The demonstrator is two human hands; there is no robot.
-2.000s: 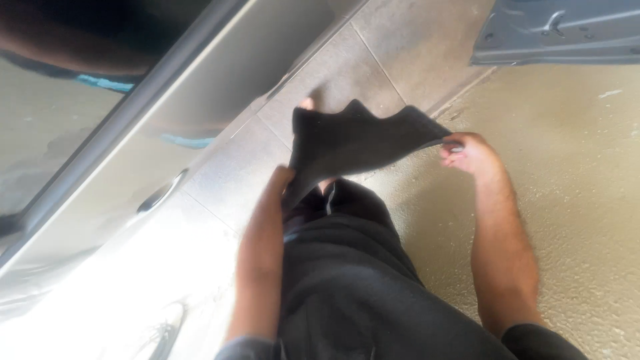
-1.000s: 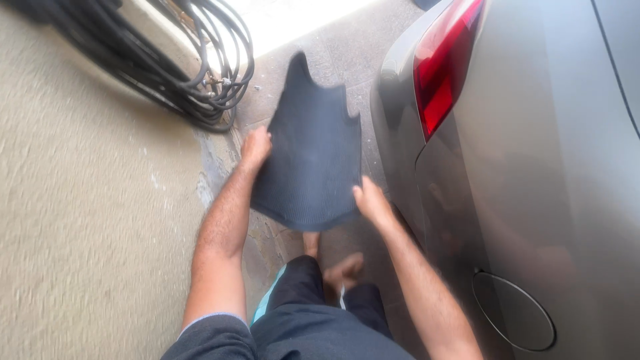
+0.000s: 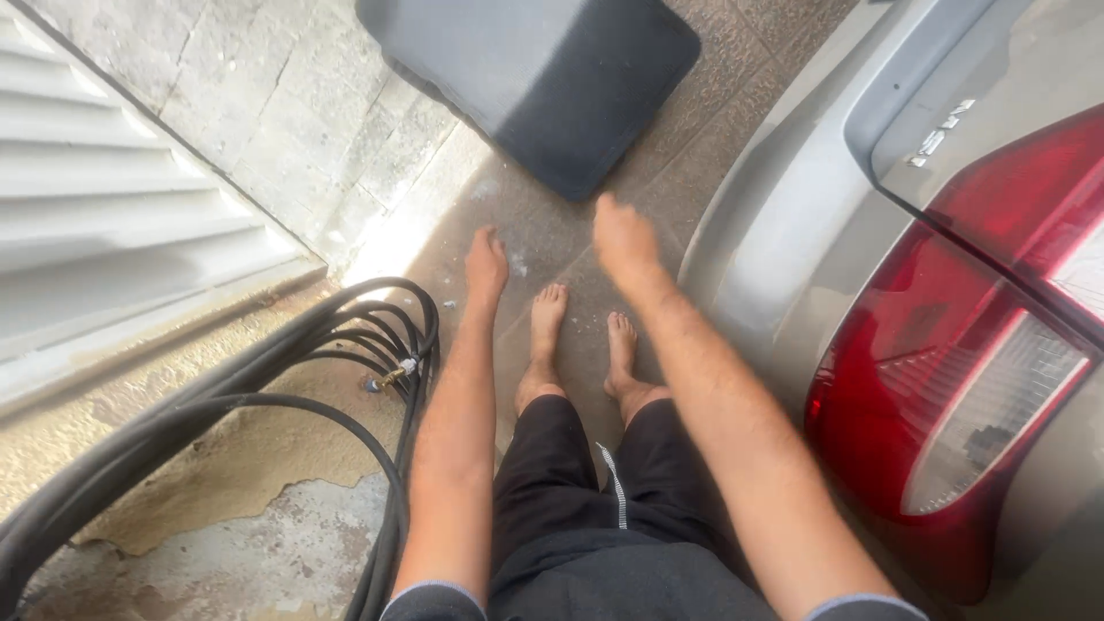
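Note:
A dark rubber car floor mat (image 3: pixel 552 78) is at the top middle of the view, partly in sunlight, its upper part cut off by the frame edge. My right hand (image 3: pixel 625 237) is just below the mat's lower corner, its fingers curled; whether it touches the mat is not clear. Further left and lower, my left hand (image 3: pixel 486 263) hangs above the floor, clear of the mat, with its fingers loosely bent and nothing seen in it.
A silver car's bumper (image 3: pixel 759 233) and red tail light (image 3: pixel 931 405) line the right side. Coiled black hose (image 3: pixel 302 362) with a brass fitting (image 3: pixel 401 371) hangs by the worn wall at left. Beyond stands a white ribbed metal gate (image 3: pixel 129 216). My bare feet (image 3: pixel 548 315) are on the tiled floor.
One second ago both hands held the mat; now it is farther ahead, and my left hand is off it. The view has moved along the car to its rear.

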